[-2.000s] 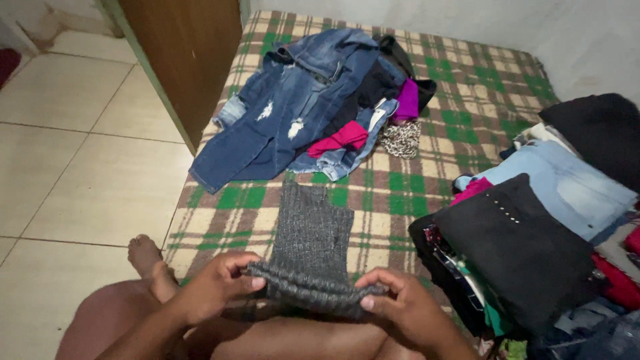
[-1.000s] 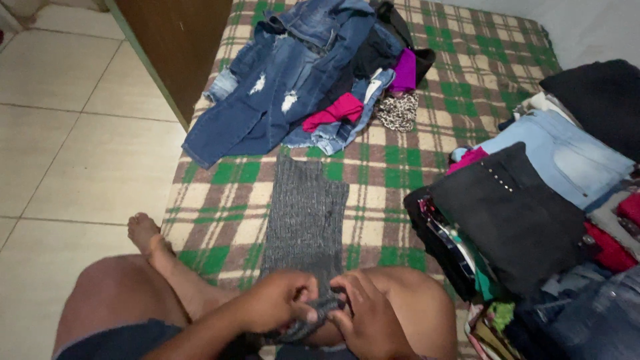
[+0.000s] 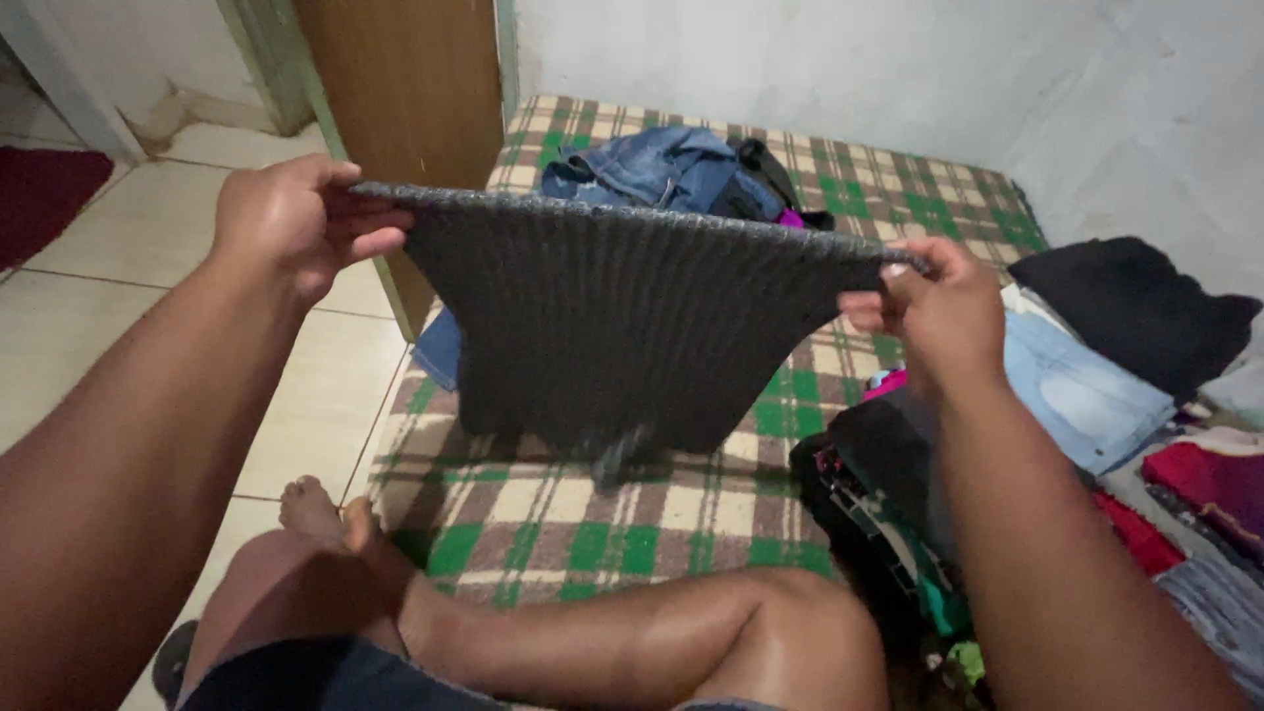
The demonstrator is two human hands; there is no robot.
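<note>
A dark grey ribbed knit garment [image 3: 632, 316] hangs stretched wide between my two hands, above the plaid bed cover. My left hand [image 3: 301, 222] grips the left end of its top edge, and my right hand [image 3: 933, 301] pinches the right end. The garment narrows downward, and its lower part is slightly blurred. Behind it, partly hidden, lies a loose heap of blue denim clothes [image 3: 652, 163] with black and purple pieces.
Stacks of folded clothes, with light blue jeans [image 3: 1076, 385] and a black garment [image 3: 1136, 306], lie at the right. The plaid cover [image 3: 632, 533] spreads under my bent leg. A brown wooden door [image 3: 405, 99] stands at the left, beside the tiled floor.
The grey garment lay on the bed with my hands bunching its near end; now it is lifted and stretched out. My hands have moved up and far apart. The view has tilted up.
</note>
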